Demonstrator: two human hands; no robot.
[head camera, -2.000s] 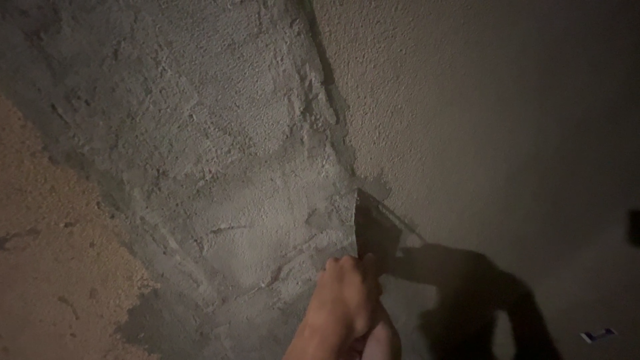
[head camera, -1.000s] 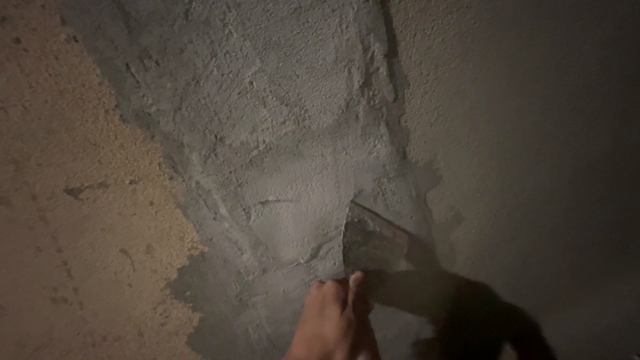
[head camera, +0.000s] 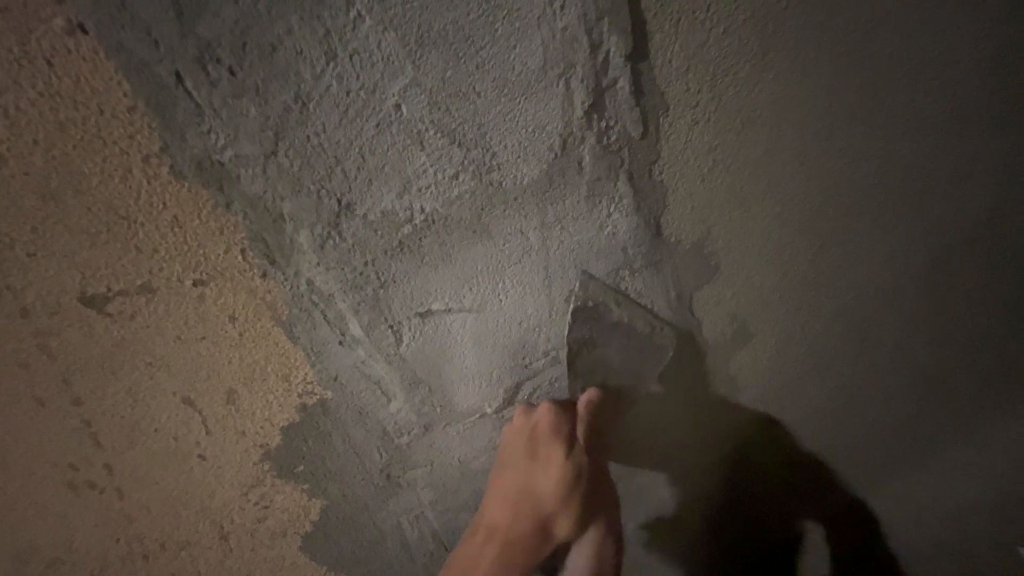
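Observation:
A scraper with a broad, flat metal blade (head camera: 616, 340) rests against a rough wall coated in grey plaster (head camera: 480, 280). Its blade is smeared, with one corner pointing up. My left hand (head camera: 540, 464) is closed round the handle just below the blade, its back toward the camera. Close against it on the right, my right hand (head camera: 598, 508) is also at the handle, mostly hidden by the left hand and dim. The handle itself is covered by the hands. Ridges and a short crack mark the plaster left of the blade.
A tan, coarse wall surface (head camera: 160, 336) borders the grey plaster on the left along a ragged edge. A raised plaster ridge (head camera: 616, 88) runs down from the top. Smoother, dim wall (head camera: 840, 240) lies to the right, where the shadow of arms and tool falls.
The scraper's blade has turned from nearly edge-on to show more of its face, its tip moving left over the plaster. The view has shifted left. Both hands stay at the handle.

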